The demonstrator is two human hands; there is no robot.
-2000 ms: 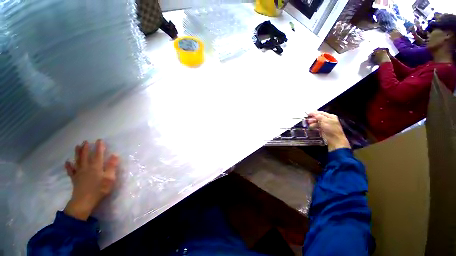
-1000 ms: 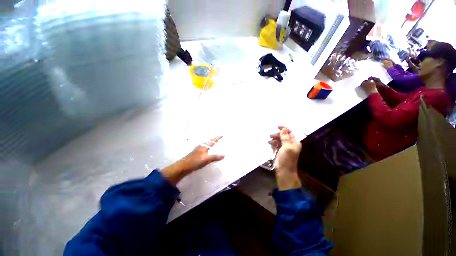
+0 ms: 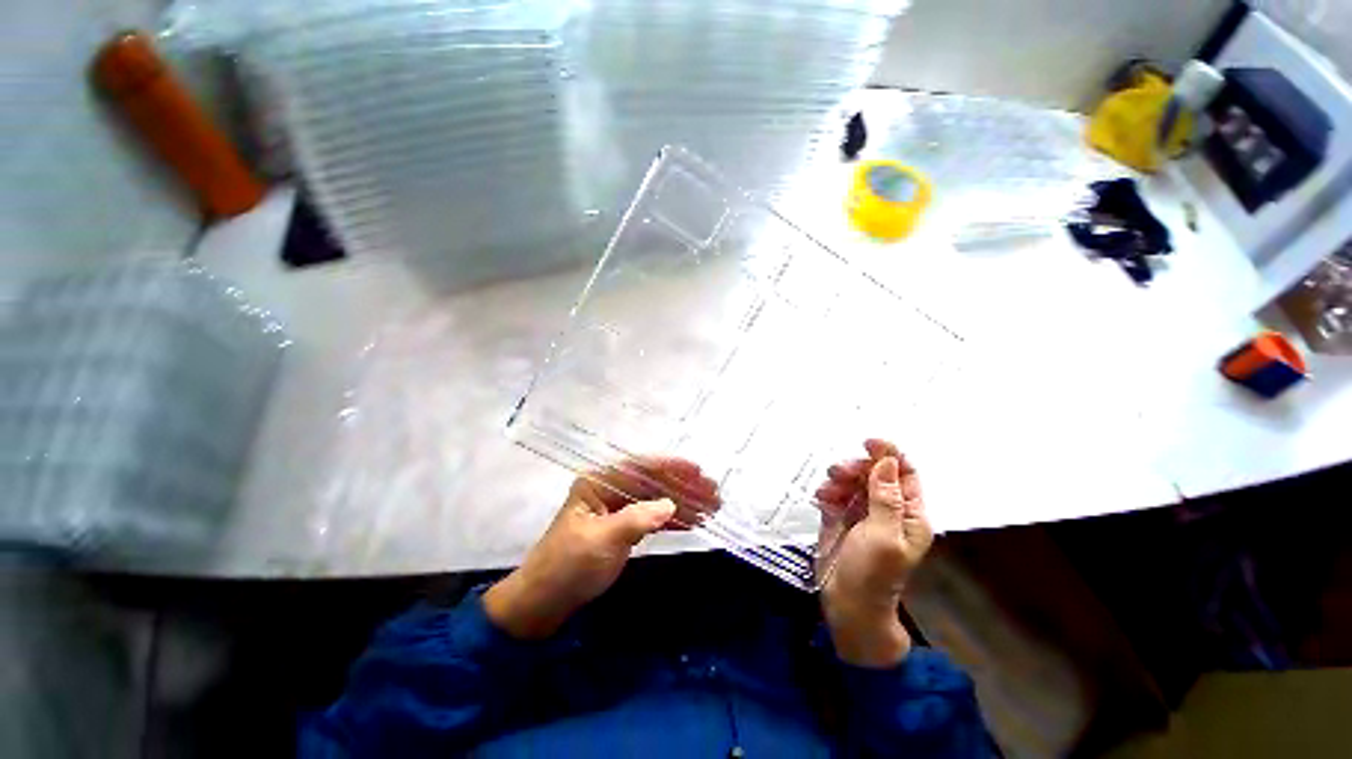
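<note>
A clear rigid compartment tray is held tilted above the front of the white bench, its near edge towards me. My left hand grips its near left edge, thumb on top and fingers beneath, seen through the plastic. My right hand holds its near right corner between thumb and fingers. A wrinkled clear plastic bag lies flat on the bench at the left, partly behind the tray.
Large tray stacks stand at the back. A smaller tray stack is at left. An orange bottle, yellow tape roll, black strap-like item and orange-and-blue roll are on the bench.
The view has swung left. Both hands, earlier apart, now hold the tray up between them. The small tray stack and orange bottle have come into view; the other workers have gone out of it.
</note>
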